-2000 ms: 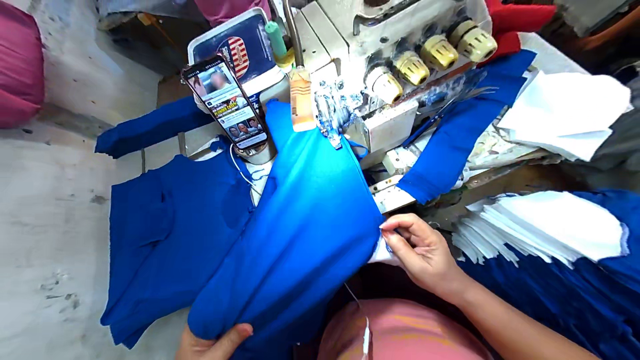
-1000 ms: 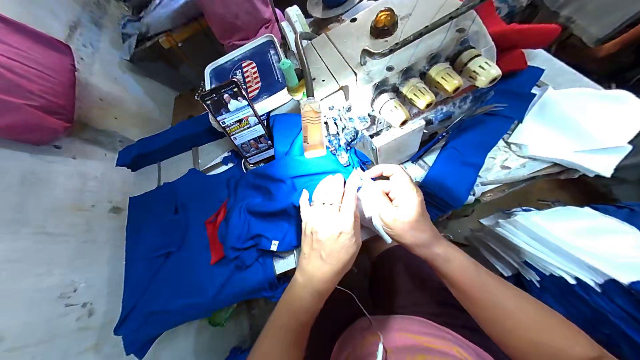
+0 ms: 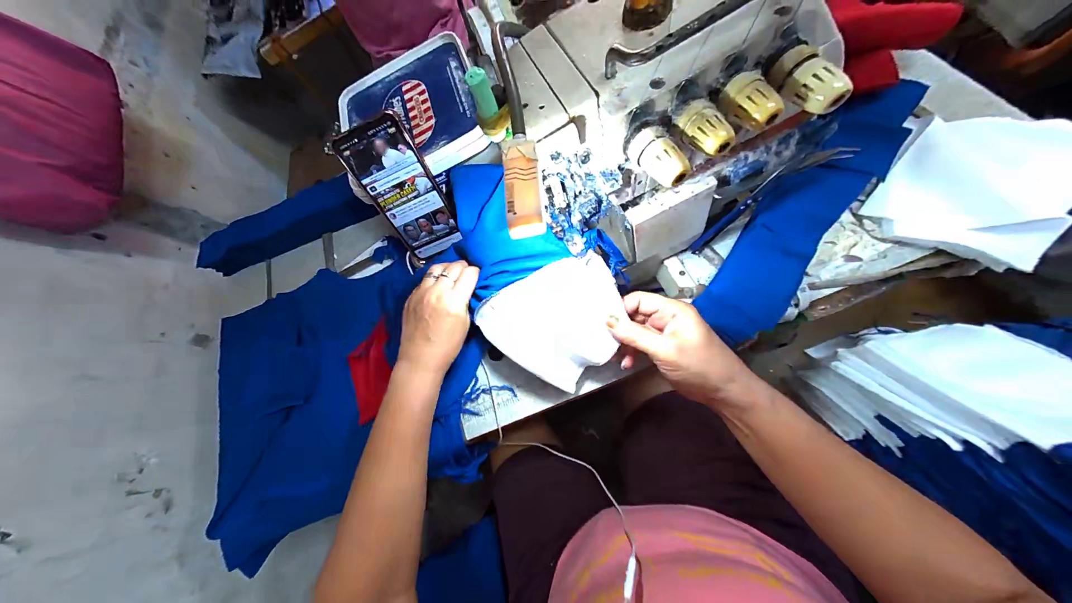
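Note:
A white fabric piece (image 3: 548, 322) lies at the front of an overlock sewing machine (image 3: 578, 75), against blue fabric (image 3: 502, 251) that runs up to the needle area. My right hand (image 3: 674, 343) pinches the white piece's right edge between thumb and fingers. On the left, my left hand (image 3: 435, 314), with a ring on one finger, is pressed on the bunched blue fabric; its fingertips are curled, and whether they grip the cloth is unclear. Blue thread and lint cover the part beside the lit, orange-white lamp (image 3: 523, 188). The needle itself is hidden.
A phone (image 3: 398, 184) leans by a lidded plastic box (image 3: 452, 84). Tension dials (image 3: 703, 126) line the machine. Scissors (image 3: 775, 176) lie near a blue strip (image 3: 779, 243). White pieces (image 3: 963, 377) are stacked at right. A blue garment (image 3: 285, 402) with a red patch (image 3: 370, 373) hangs left.
My left hand has moved left from beside my right hand, which has shifted lower. The white piece now lies spread out in front of the machine; a second ago it was mostly hidden by the hands.

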